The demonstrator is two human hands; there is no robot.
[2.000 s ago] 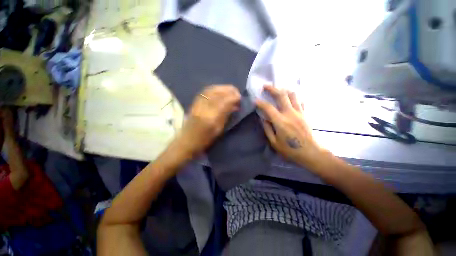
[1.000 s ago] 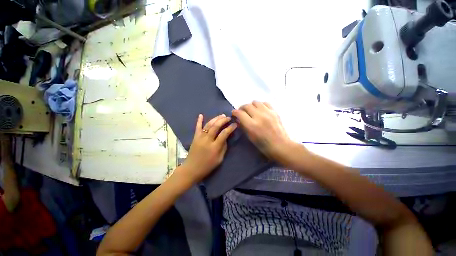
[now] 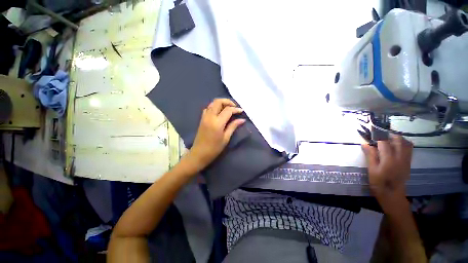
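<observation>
A dark grey fabric panel [image 3: 187, 82] lies on the table over white fabric [image 3: 251, 67], its lower corner at the front edge. A small dark grey piece [image 3: 181, 20] lies on the white fabric at the top. My left hand [image 3: 218, 128] rests on the dark panel with fingers bent; thumb and fingertips are near its right edge, and I cannot tell if they pinch cloth. My right hand [image 3: 389, 159] is at the snips [image 3: 367, 135] below the needle area, fingers around their handle end; the blades point up and left.
The white sewing machine head [image 3: 382, 61] with a blue stripe stands at right. A ruler strip [image 3: 318, 176] runs along the front edge. A worn cream board [image 3: 118, 102] is at left, with light blue cloth [image 3: 53, 92] and a yellowish machine [image 3: 20, 102] beyond. A person's red clothing shows lower left.
My right hand has left the cloth and moved right to the snips. My left hand stays on the dark panel, slightly higher. The panel's right edge is now uncovered.
</observation>
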